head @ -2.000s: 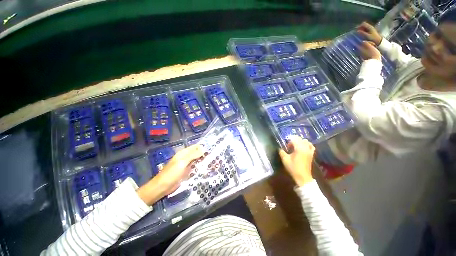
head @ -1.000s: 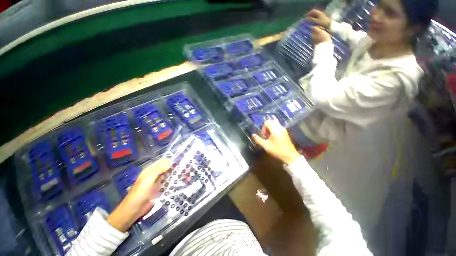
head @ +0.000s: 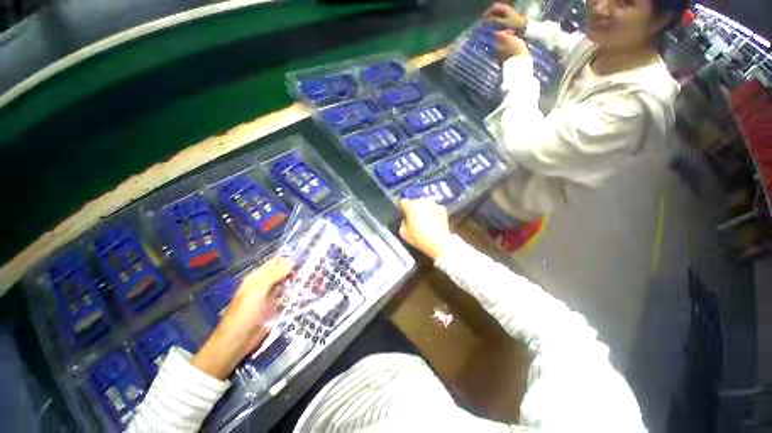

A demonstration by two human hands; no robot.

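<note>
My left hand (head: 258, 303) holds a clear sheet of round stickers (head: 320, 292) by its left edge, over the lower right part of the near blister tray (head: 396, 260). The sheet has rows of small dark rings, some reddish. Blue phone rear housings (head: 196, 235) lie in the tray pockets, some with red or silver patches. My right hand (head: 423, 224) is at the near edge of a second blister tray (head: 357, 150), beside its nearest housing (head: 430, 191). Its fingertips are too small to tell whether they grip anything.
A green conveyor belt (head: 212, 93) with a pale edge strip (head: 169, 173) runs behind the trays. A coworker (head: 584, 118) stands at right with hands on stacked blister trays (head: 482, 63). A brown surface (head: 457, 338) lies below my right arm.
The view has turned right, so the trays and coworker sit further left. My right hand has stayed near the second tray's near edge. My left hand still holds the sheet.
</note>
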